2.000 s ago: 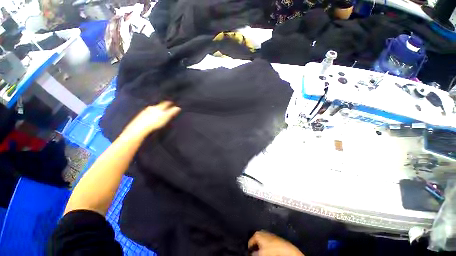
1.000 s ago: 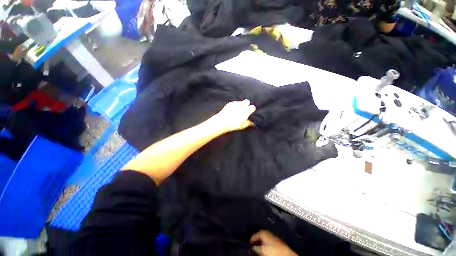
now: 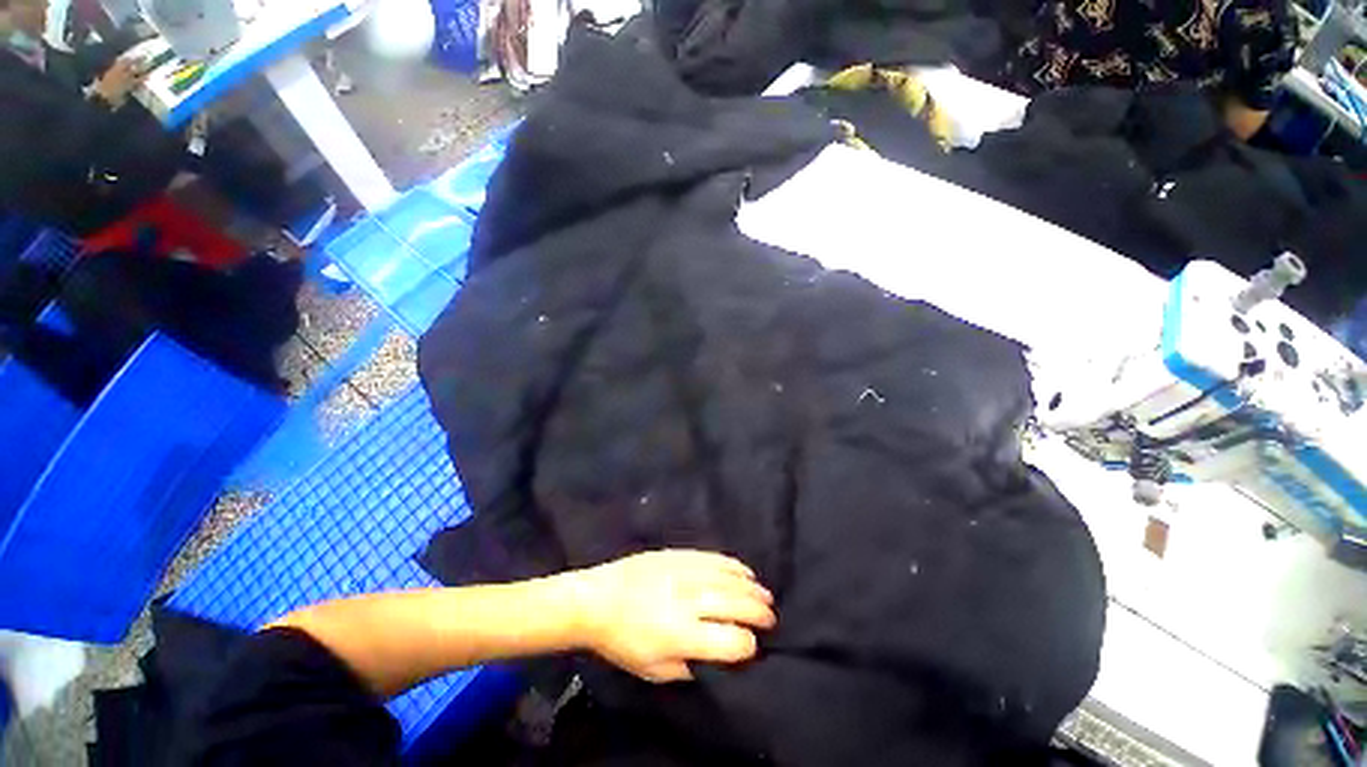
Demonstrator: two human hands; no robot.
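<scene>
A large black garment panel lies spread over the left part of the white machine table and over blue crates, and hangs toward me. My left hand lies on its near part with the fingers bent at the cloth; whether they pinch it is unclear. My right hand is not in view. The white sewing machine head with a blue stripe stands to the right of the cloth, whose right edge lies near the needle area.
Blue crates are at the left. A red stool and a person in dark clothes are at the upper left. Another person's patterned sleeve shows at the top right, beside more black cloth. A small dark object lies at the lower right.
My left hand has moved down and nearer over the cloth. The cloth now spreads further toward me and covers the table's front edge. My right hand has gone out of view. The view has shifted left.
</scene>
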